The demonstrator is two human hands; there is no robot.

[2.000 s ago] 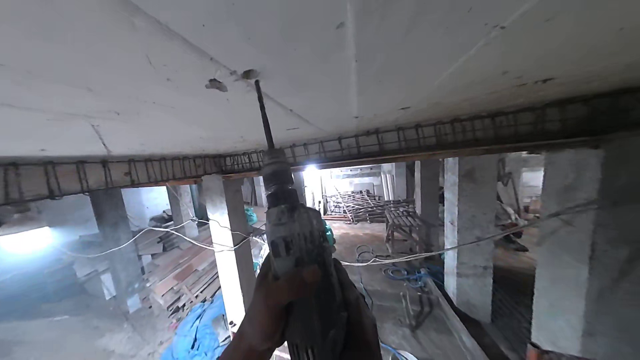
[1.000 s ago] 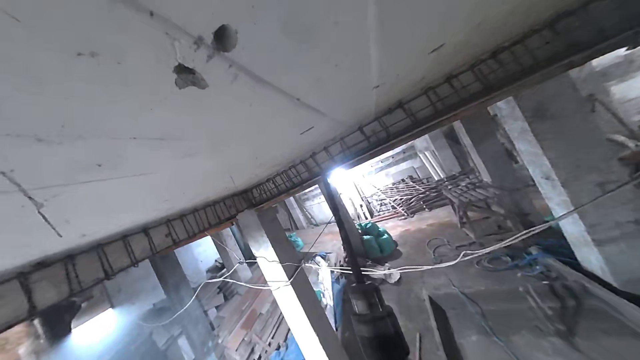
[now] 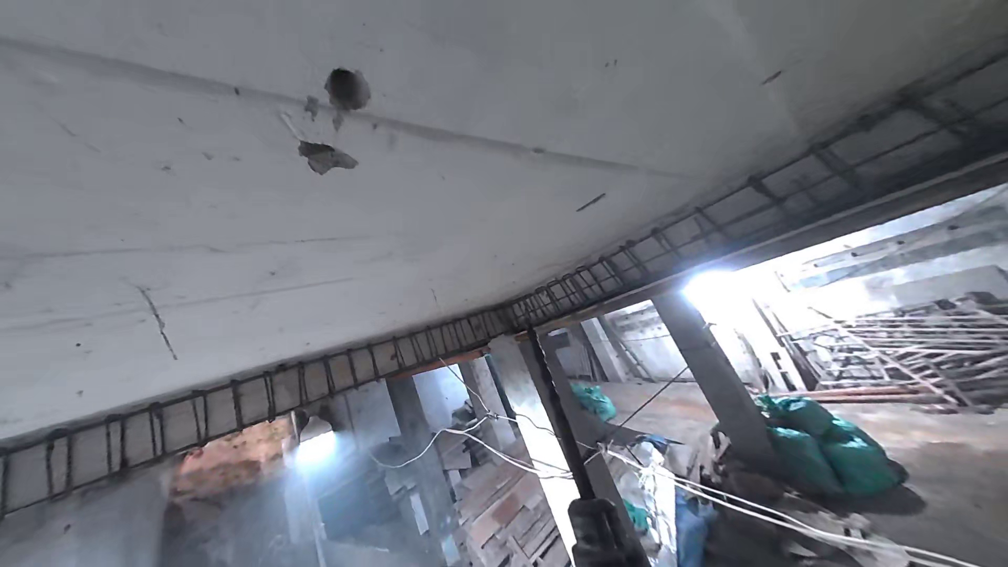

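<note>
The long masonry bit (image 3: 557, 409) of a rotary hammer drill points up at bottom centre, its tip apart from the ceiling hole in the picture. Only the drill's black chuck (image 3: 602, 529) shows; the body is below the frame. Neither of my hands is in view. A round dark hole (image 3: 347, 89) opens in the pale concrete ceiling (image 3: 441, 213) at upper left, with a chipped patch (image 3: 324, 157) just under it.
Exposed rebar (image 3: 583, 287) runs along the ceiling edge. White cables (image 3: 732, 498) sag across the space. Beyond are concrete columns (image 3: 713, 370), green sacks (image 3: 835, 449), stacked boards (image 3: 508, 504), a metal frame pile (image 3: 913, 346) and a bright lamp (image 3: 316, 447).
The drill has come down from the ceiling hole, where its bit reached two seconds ago. Both hands, seen on the drill then, have left the view. The view has tilted.
</note>
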